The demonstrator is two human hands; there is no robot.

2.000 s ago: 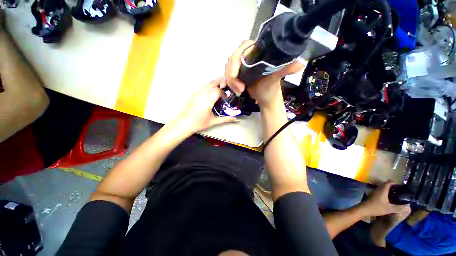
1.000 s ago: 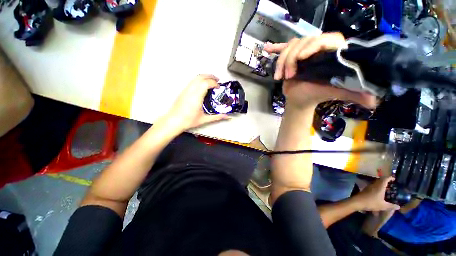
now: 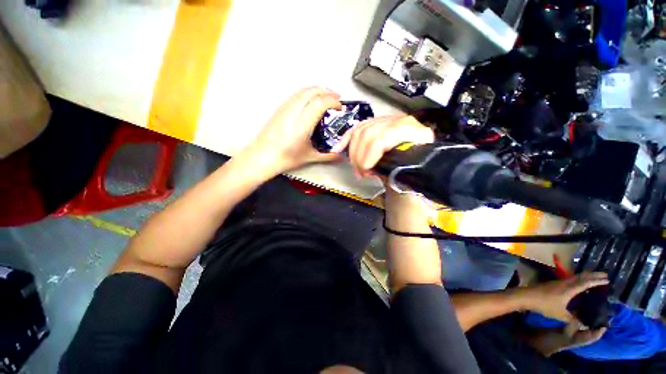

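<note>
My left hand (image 3: 296,131) holds a round black unit (image 3: 340,125) with a silver-white centre at the bench's front edge. My right hand (image 3: 380,146) grips the black electric screwdriver (image 3: 445,172), tilted with its rear and cord to the right. Its fingers are at the unit's right side. The driver tip is hidden by the fingers. A light grey screw feeder (image 3: 431,62) with an open front stands just beyond the hands.
A dark heap of units (image 3: 504,102) lies right of the feeder. Clear plastic bags (image 3: 635,102) and a blue bin (image 3: 613,33) are behind. A neighbour's hands (image 3: 569,299) hold a dark object at lower right. A red stool (image 3: 135,172) stands at left. Yellow tape (image 3: 191,66) crosses the bench.
The screwdriver has come from the feeder back to the unit, after being at the unit two seconds ago. The left hand still holds the unit. The view has shifted.
</note>
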